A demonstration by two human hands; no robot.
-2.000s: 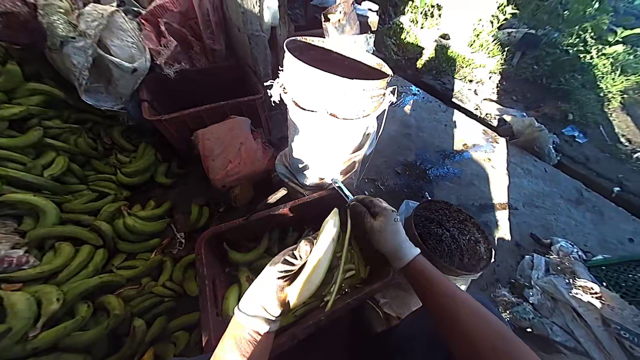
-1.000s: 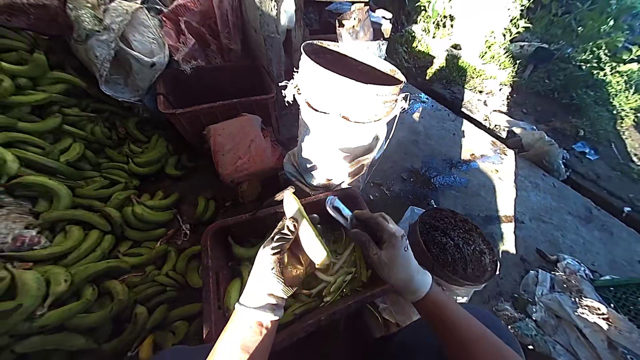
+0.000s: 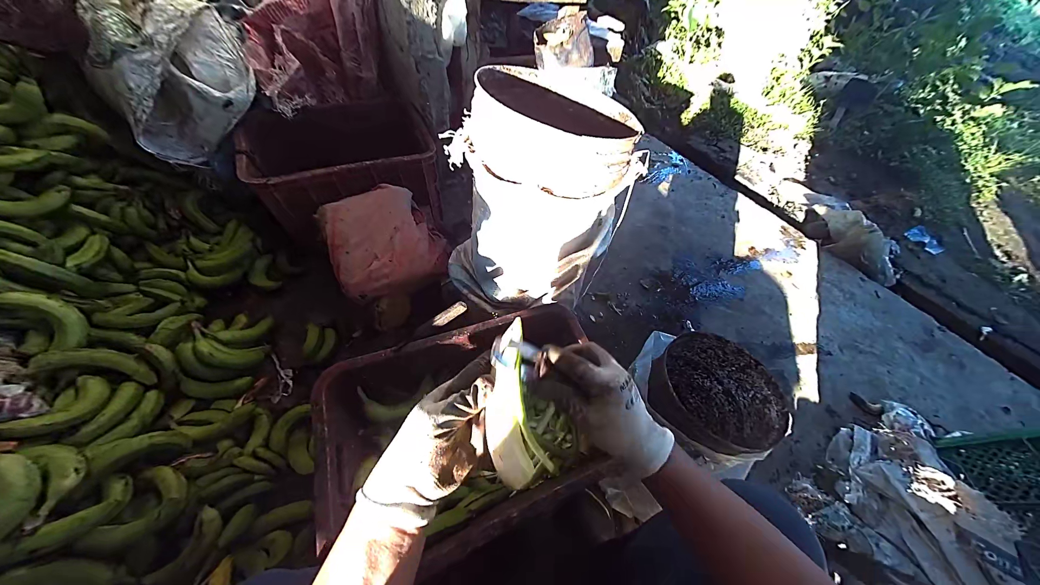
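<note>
My left hand (image 3: 443, 439), in a stained white glove, is closed round a partly peeled green plantain (image 3: 509, 414) held upright over a dark red plastic crate (image 3: 349, 382). Gloved as well, my right hand (image 3: 613, 402) grips a peeler (image 3: 526, 351) whose metal end lies against the plantain's upper part. A green strip of peel (image 3: 536, 443) hangs along the plantain's right side. Peel strips and green plantains lie in the crate below; my hands hide part of them.
Many green plantains (image 3: 89, 414) cover the ground at left. A white bucket (image 3: 552, 146) stands in front, a second red crate (image 3: 341, 162) behind left. At right are a dark-filled bucket (image 3: 727, 390), crumpled plastic sacks (image 3: 910, 496) and a green crate (image 3: 987, 463).
The peeler, apart from the plantain one second ago, is now against it. A long green strip now hangs beside the plantain. My left hand keeps its hold.
</note>
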